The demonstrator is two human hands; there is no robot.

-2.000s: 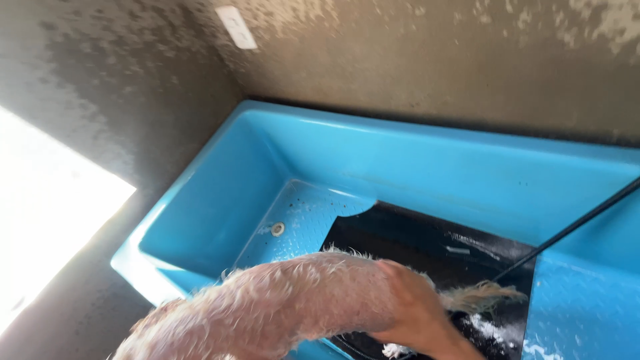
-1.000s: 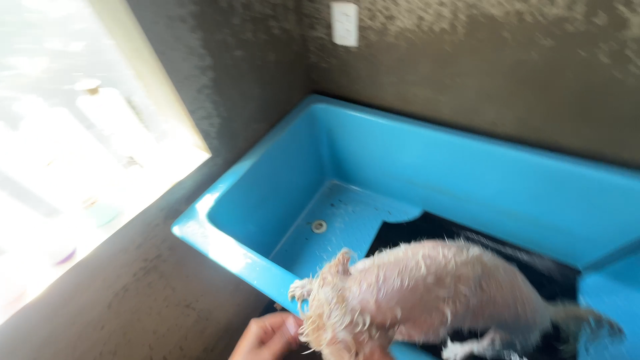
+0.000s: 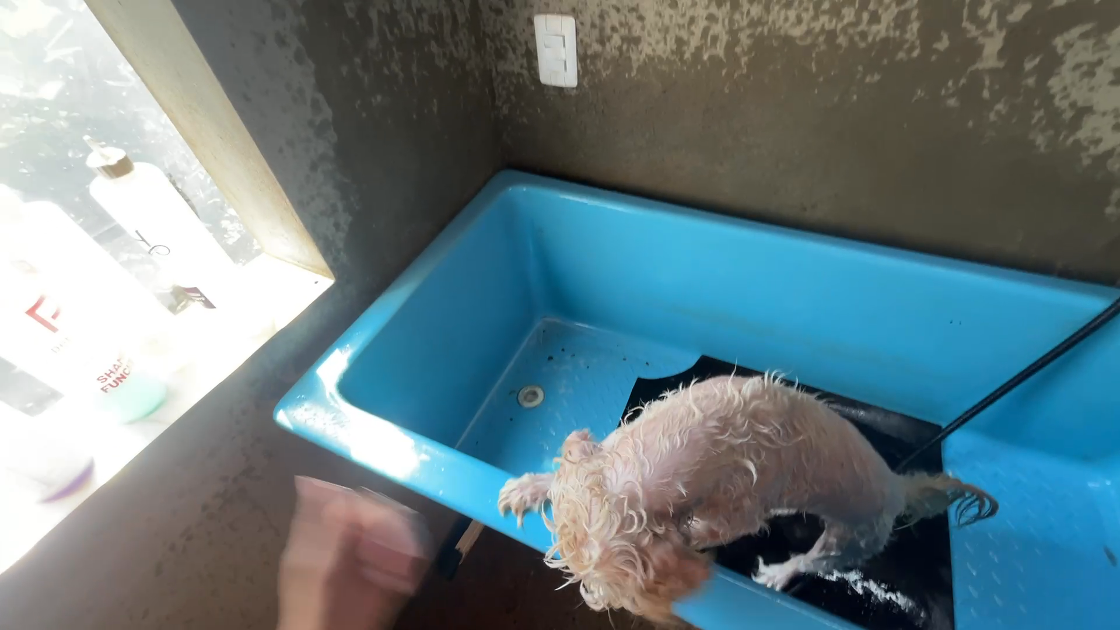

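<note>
A wet, pale curly-haired dog (image 3: 744, 464) stands in a blue tub (image 3: 770, 236), its tail toward the right. Its head hangs over the near rim, and one front paw (image 3: 525, 494) rests on that rim. Under the dog lies a black mat (image 3: 927, 525), with one hind paw on it. My left hand (image 3: 354, 542) is motion-blurred at the lower left, outside the tub and apart from the dog. Nothing shows in it, but its fingers are too blurred to read. My right hand is out of view.
Several bottles, one a white pump bottle (image 3: 162, 214), stand on the bright window ledge (image 3: 289, 284) at left. A black hose or cord (image 3: 1032, 372) slants into the tub at right. The drain (image 3: 530, 396) is near the tub's left end. A switch plate (image 3: 556, 51) is on the wall.
One second ago my left hand was beside the dog's head; now it is farther left, apart from it. A hand at the dog's rear two seconds ago no longer shows. The view has shifted left.
</note>
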